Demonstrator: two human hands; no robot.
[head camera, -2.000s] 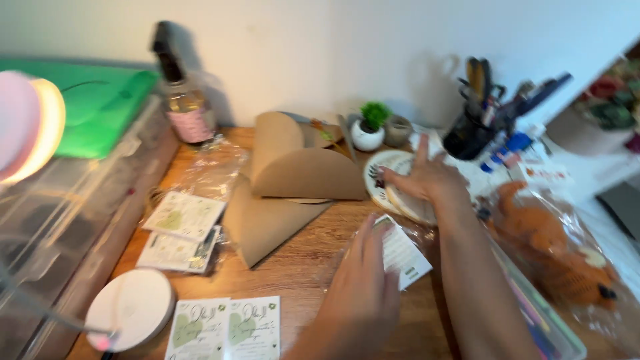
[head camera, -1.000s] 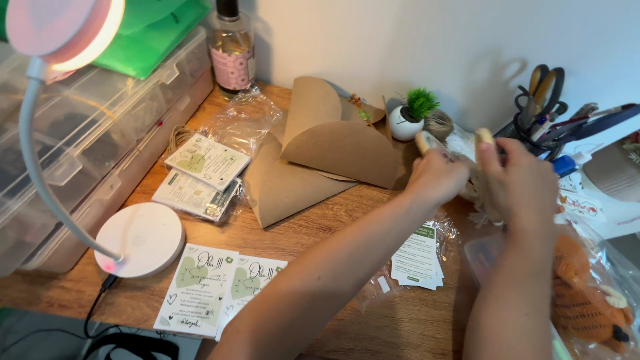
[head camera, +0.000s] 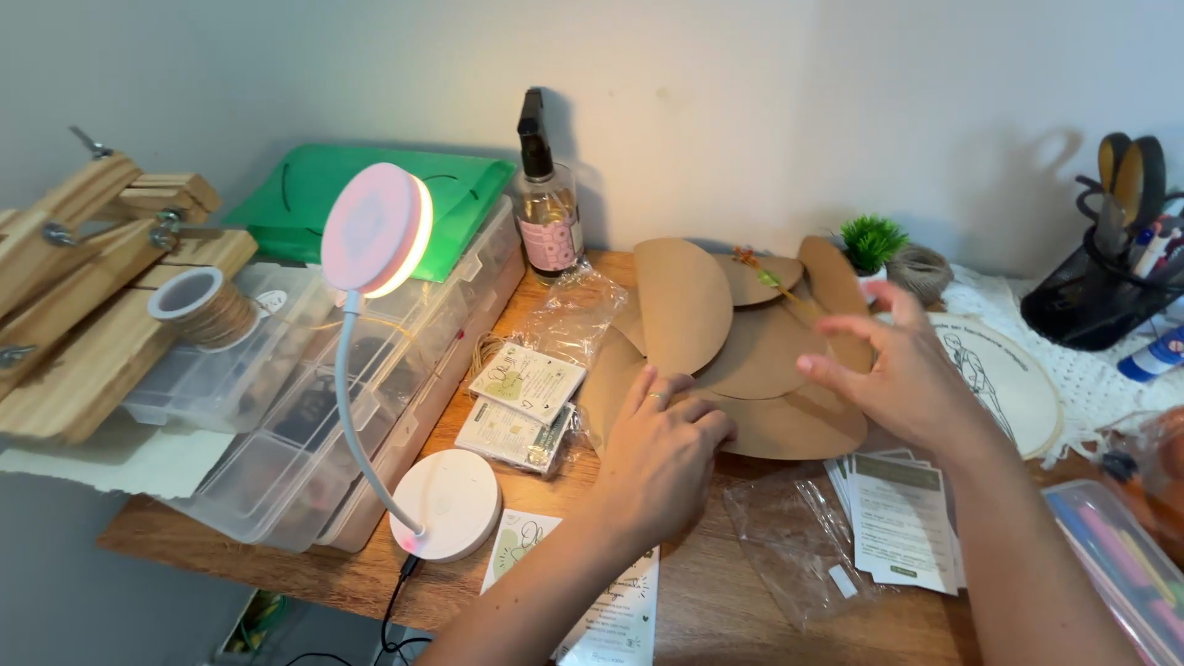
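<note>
Brown kraft paper envelopes (head camera: 684, 301) with rounded flaps lie spread at the middle of the wooden desk. My left hand (head camera: 659, 444), a ring on one finger, rests at their lower left edge; whether its fingers pinch the paper cannot be told. Over the right side of the envelopes hovers my right hand (head camera: 893, 375), fingers apart and holding nothing visible. A small dried flower sprig (head camera: 770, 277) lies on the paper. Below my right hand are a stack of printed cards (head camera: 902, 523) and a clear plastic bag (head camera: 786, 546). Just right of that hand lies an embroidery hoop (head camera: 1031, 393).
A lit ring lamp (head camera: 375, 231) on a white base (head camera: 447, 504), clear organizer boxes (head camera: 305, 462) and a spray bottle (head camera: 550, 227) stand left. Bagged cards (head camera: 527, 384) lie beside them. Right are a potted plant (head camera: 871, 245), twine ball (head camera: 918, 275), mesh pen holder (head camera: 1064, 301) and pen case (head camera: 1119, 573).
Both hands have moved from the embroidery hoop area to the kraft envelopes. The envelopes are now more spread out. The view has swung left, showing a wooden clamp frame and a spool.
</note>
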